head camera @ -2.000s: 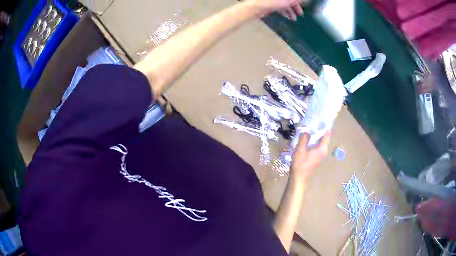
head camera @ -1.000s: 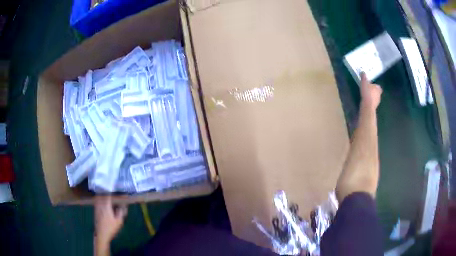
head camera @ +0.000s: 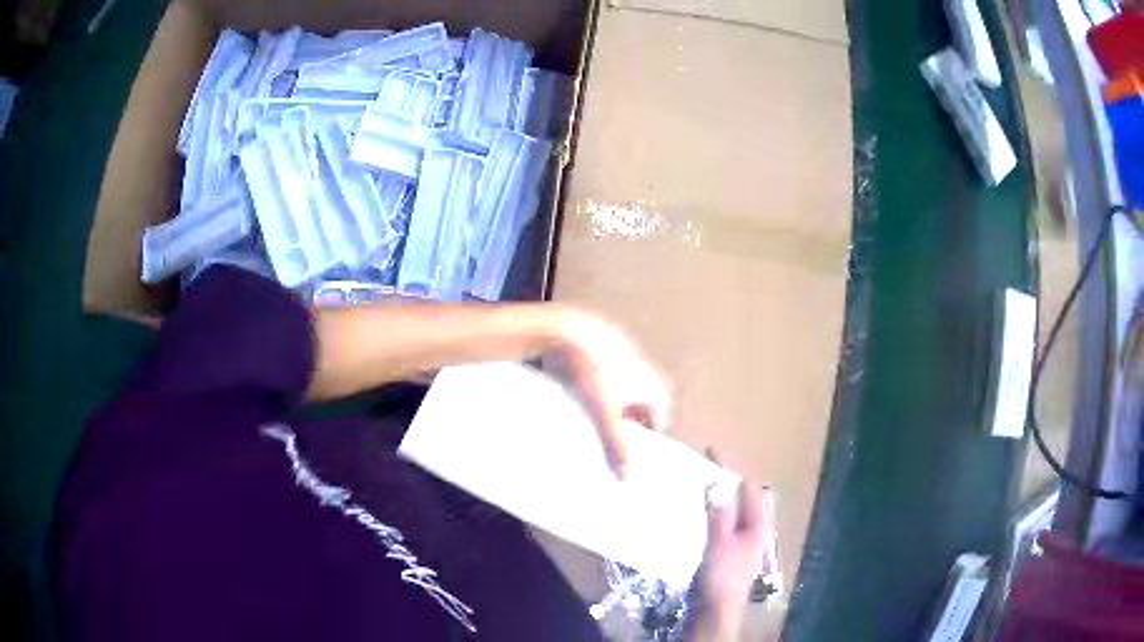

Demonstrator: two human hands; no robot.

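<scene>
A white box, overexposed and without visible print, lies slantwise in front of my body. My left hand is over its upper edge, with a finger bent down on its face. My right hand is at its right end, fingers around the end; a small pale piece shows at the fingertips, too blurred to name. Clear-wrapped accessories with dark cable parts lie partly hidden under and beside the box.
An open brown carton heaped with translucent trays stands at upper left. Flattened cardboard with shiny tape lies beside it. White boxes lie on the green surface at right. Red fabric shows at lower right.
My left hand has left the tray carton and come to the white box. My right hand has come back from the white piece on the green surface. The view has shifted.
</scene>
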